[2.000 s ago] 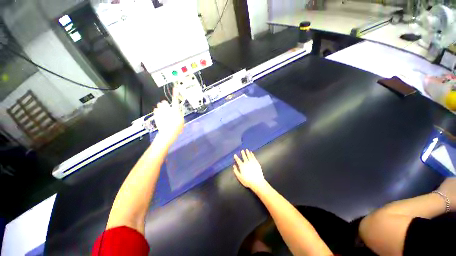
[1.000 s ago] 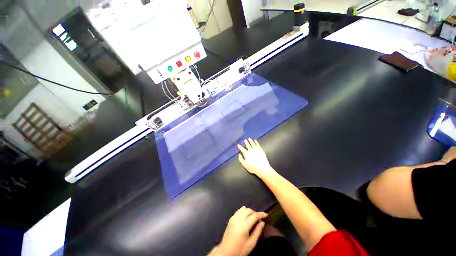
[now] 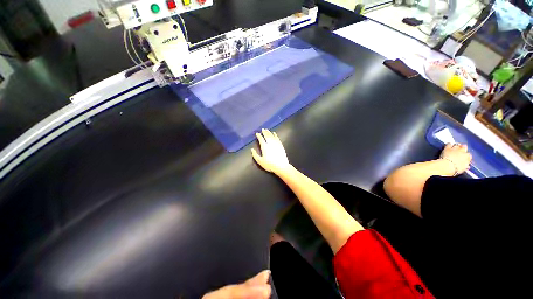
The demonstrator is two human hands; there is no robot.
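Note:
A blue-tinted clear sewing template point(image 3: 225, 131) lies on the black machine table, its far edge along the clamp bar point(image 3: 234, 48). Grey-brown cloth panel point(image 3: 251, 105) shows under its glossy plastic. The white machine head point(image 3: 169, 49) stands at the template's far left corner. My right hand point(image 3: 272, 153) lies open and empty, palm down, fingers a little apart, on the table at the template's near edge. My left hand point(image 3: 242, 289) is at the bottom edge, cut off by it; whether it holds anything cannot be told.
A long rail point(image 3: 70, 120) curves away left. A control panel with coloured buttons point(image 3: 155, 8) is at the top. A dark flat thing point(image 3: 401, 68) lies at the table's far right. Another person's hand point(image 3: 456, 157) rests over a second blue template point(image 3: 497, 160) at right.
The view has swung. My left hand has come from beside the machine head to the bottom edge. The template and clamp have slid right relative to the head. My right hand stays by the near edge.

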